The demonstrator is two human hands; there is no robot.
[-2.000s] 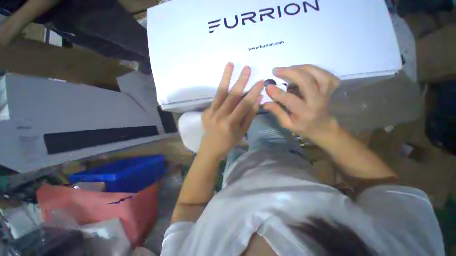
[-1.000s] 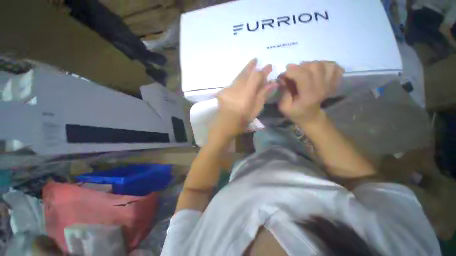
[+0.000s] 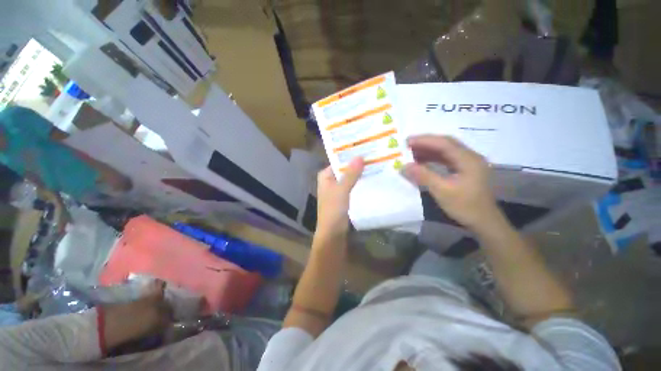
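Observation:
A white label sheet [image 3: 359, 127] with orange stripes and yellow triangle marks is held up in front of me. My left hand [image 3: 337, 192] grips its lower left edge, thumb on the front. My right hand [image 3: 453, 177] is at its right edge, thumb and fingers close to the lowest label; whether it pinches a label is unclear. A closed white FURRION carton [image 3: 514, 134] stands behind and to the right of the sheet, its top flat and its left part hidden by the sheet.
Several white cartons with black product pictures [image 3: 250, 185] stand at the left. A red-pink bin [image 3: 174, 261] and blue bin [image 3: 232, 250] lie lower left, with plastic wrap around. Another person's arm [image 3: 130, 322] reaches in there. Printed sheets [image 3: 629, 210] lie at the right.
My hands have left the carton's front seam and now hold up the label sheet. The view has turned left, so the carton appears further right. Another person's arm has entered at lower left.

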